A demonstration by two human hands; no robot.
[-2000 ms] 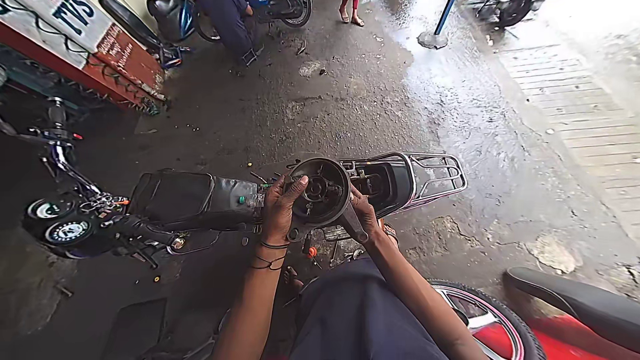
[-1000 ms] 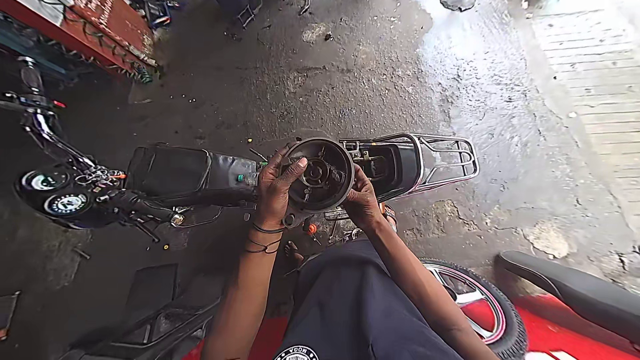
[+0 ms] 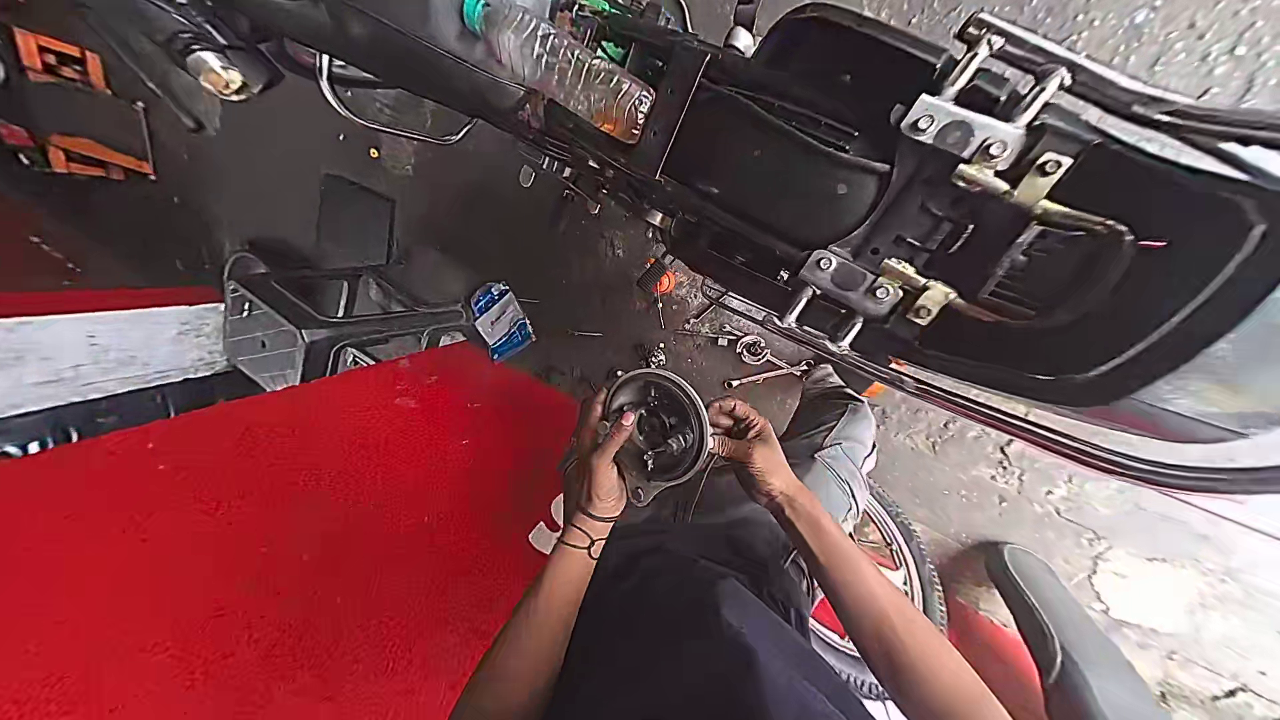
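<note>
A round dark metal drum brake plate [image 3: 657, 425], hollow side up, is held low in front of my body. My left hand [image 3: 604, 455] grips its left edge, with the thumb over the rim. At the right edge, the bent fingers of my right hand [image 3: 745, 445] pinch close against the rim; whether they hold a small part there cannot be told. Small metal parts sit inside the plate. Beyond it on the floor lie a combination wrench [image 3: 768, 376] and other metal tools, beside an orange-and-black object [image 3: 658, 278].
A motorcycle's rear frame [image 3: 780, 170] with metal brackets stretches across the top right, a plastic bottle [image 3: 590, 85] lying on it. A red surface [image 3: 300, 530] fills the lower left. A blue-and-white box [image 3: 502, 322] sits near a black crate-like frame [image 3: 300, 325]. A wheel [image 3: 900, 560] stands at lower right.
The view has moved down and much closer to the motorcycle. My right hand's fingers, earlier spread along the plate's edge, are now bent at its right rim. My left hand still holds the plate.
</note>
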